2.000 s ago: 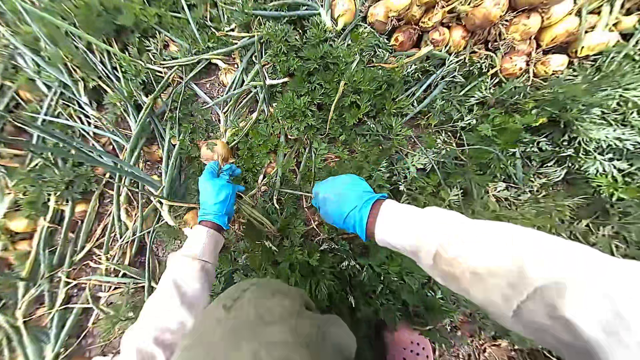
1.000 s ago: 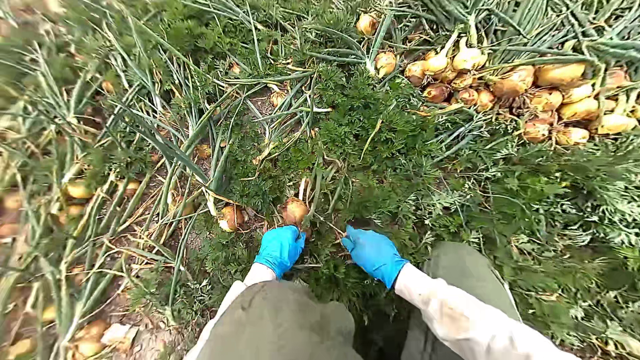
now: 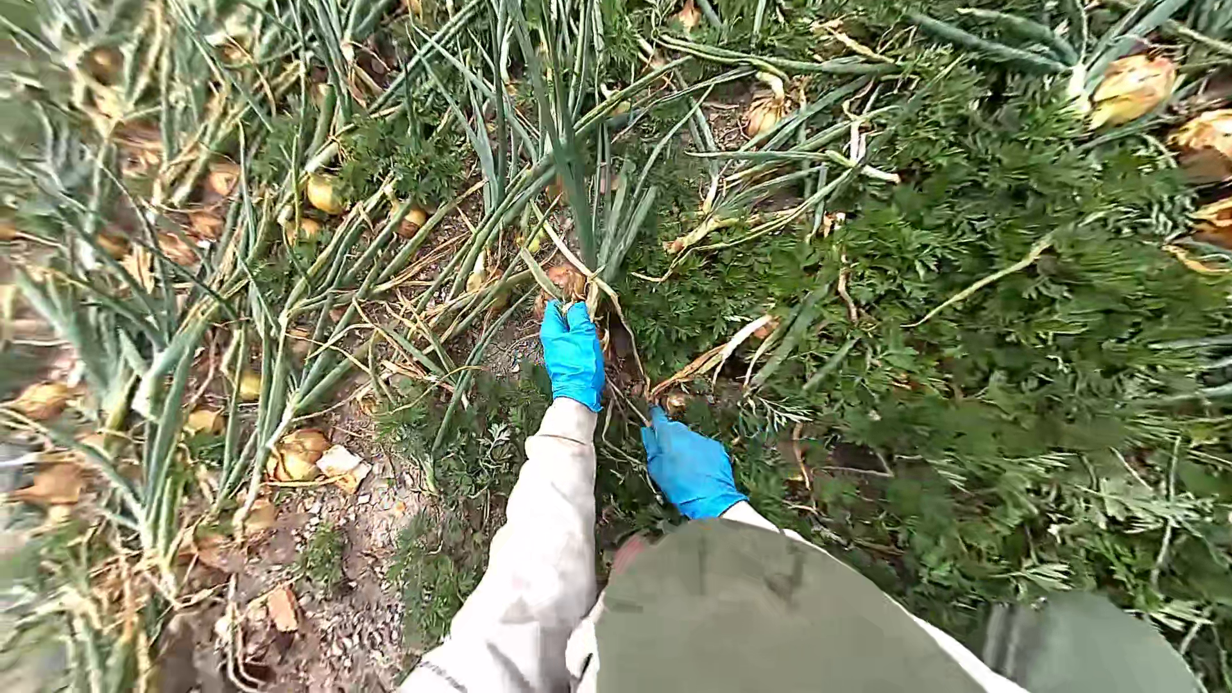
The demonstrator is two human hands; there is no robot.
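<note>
My left hand (image 3: 574,356), in a blue glove, reaches forward at the middle of the view, its fingers at the base of an onion plant (image 3: 570,279) with upright green leaves. Whether the fingers are closed on it is hard to tell. My right hand (image 3: 689,466), also gloved in blue, is lower and to the right, low among the leaves. Something thin runs from its fingertips up and to the left; what it is cannot be made out. A small onion (image 3: 677,400) with dry stalks lies just above the right fingertips.
Onions with long green leaves (image 3: 298,454) cover the ground on the left, over bare stony soil (image 3: 371,549). Dense feathery green foliage (image 3: 1020,385) spreads on the right. Pulled onions (image 3: 1134,89) lie at the upper right edge. My covered knee (image 3: 770,606) is at the bottom.
My left hand has moved forward, from an onion close to my knees to an upright onion plant. The view has shifted left, so the onion pile is now mostly out of sight.
</note>
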